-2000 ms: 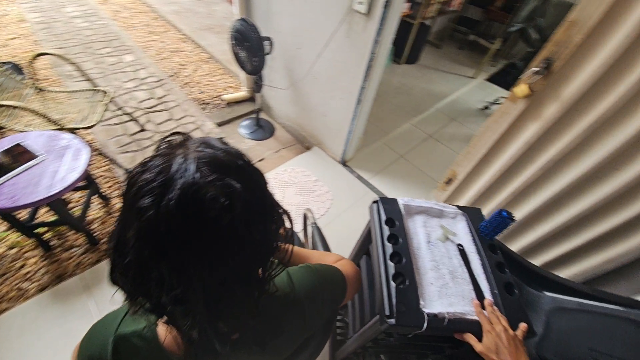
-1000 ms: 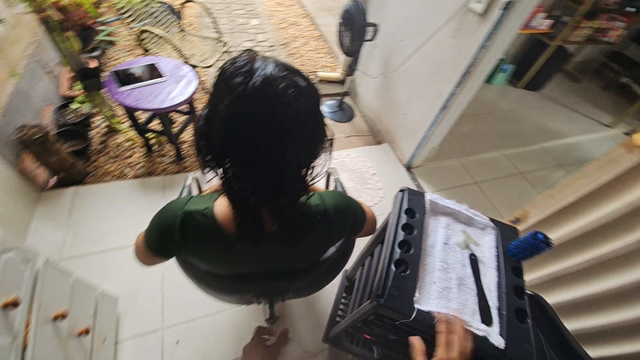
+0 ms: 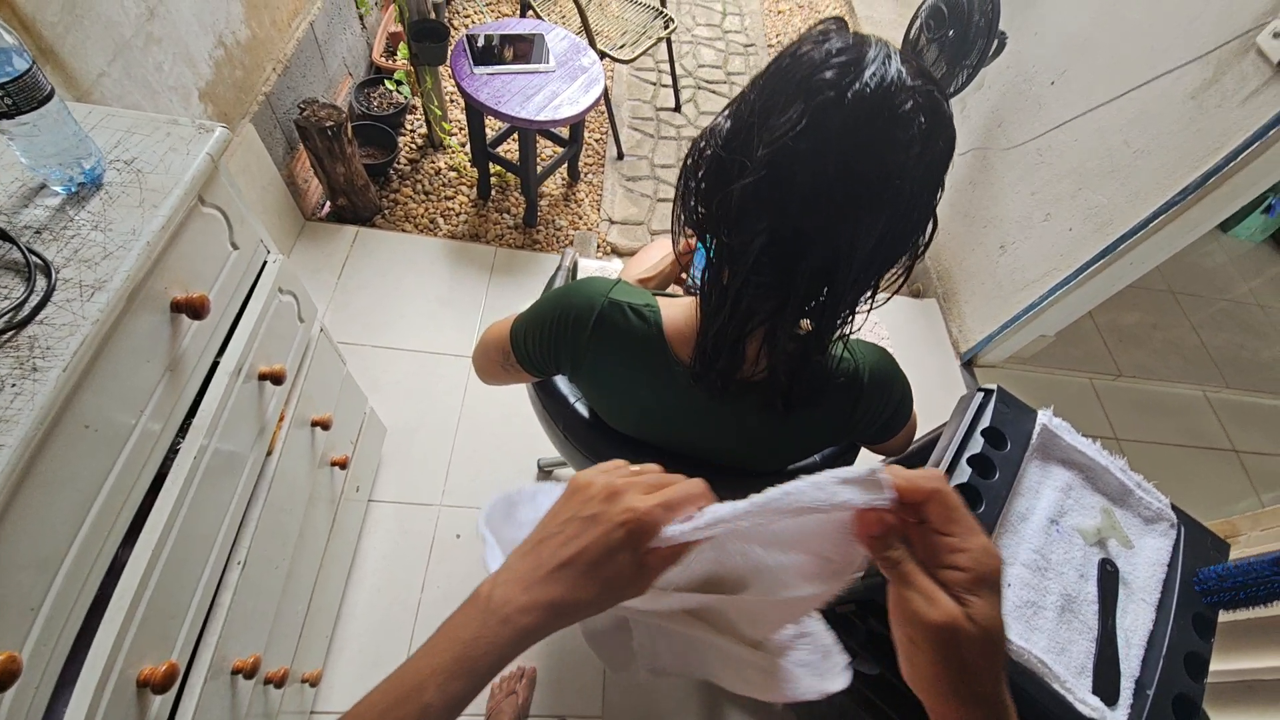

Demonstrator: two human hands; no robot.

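A white cloth towel (image 3: 750, 570) hangs between my two hands, low in the middle of the head view. My left hand (image 3: 610, 530) is closed on its upper edge, and my right hand (image 3: 930, 570) pinches the corner at the right. Just beyond the towel, a person in a dark green top (image 3: 640, 370) sits in a black chair (image 3: 560, 410), back toward me, with wet dark hair (image 3: 820, 190) hanging loose. Right of my right hand, a second white towel (image 3: 1070, 560) lies on a black trolley (image 3: 1190, 590), bearing a black-handled tool (image 3: 1106, 630) and a small pale clip (image 3: 1105, 528).
White drawers (image 3: 240, 440) with wooden knobs line the left side, under a counter (image 3: 120, 220) with a plastic bottle (image 3: 50, 130). A purple stool (image 3: 530, 90) holding a tablet (image 3: 508, 52) and a fan (image 3: 950, 40) stand farther off. A blue brush (image 3: 1240, 583) juts from the trolley's right side.
Both hands now hold a white towel in front of me; one second ago my right hand was at the trolley's near edge and no towel showed in my hands. The view has swung left.
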